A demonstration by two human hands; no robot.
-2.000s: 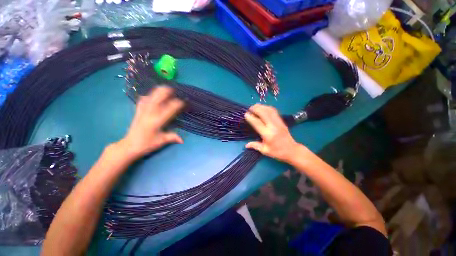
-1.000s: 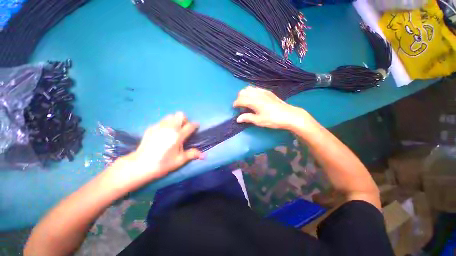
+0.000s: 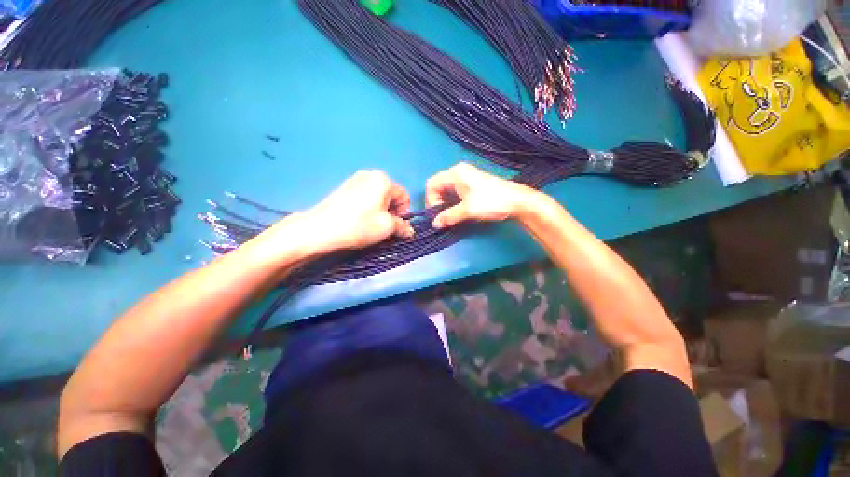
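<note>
A working bundle of thin black cables [image 3: 359,263] lies along the table's near edge, its pale and reddish stripped ends [image 3: 216,233] fanned out at the left. My left hand [image 3: 368,212] and my right hand [image 3: 459,197] are close together over the bundle, fingertips pinching some of its cables, with a short gap between the hands. One cable end hangs over the table edge. A larger bundle [image 3: 447,102] lies behind, joined at the right by a pale wrap [image 3: 600,162]. Short black sleeves [image 3: 130,168] spill from a clear plastic bag [image 3: 37,158] at the left.
Another cable bundle with coppery ends [image 3: 556,88] lies at the back. A green roll [image 3: 377,6] is cut off at the top edge. A blue bin [image 3: 610,20] and a yellow bag [image 3: 769,112] are upper right. Two tiny dark pieces [image 3: 270,146] lie on the teal table [image 3: 233,84]. Cartons [image 3: 746,354] stand lower right.
My left hand has left the large bundle for the near bundle and moved right, close to my right hand. The near bundle is gathered more narrowly. The view has shifted.
</note>
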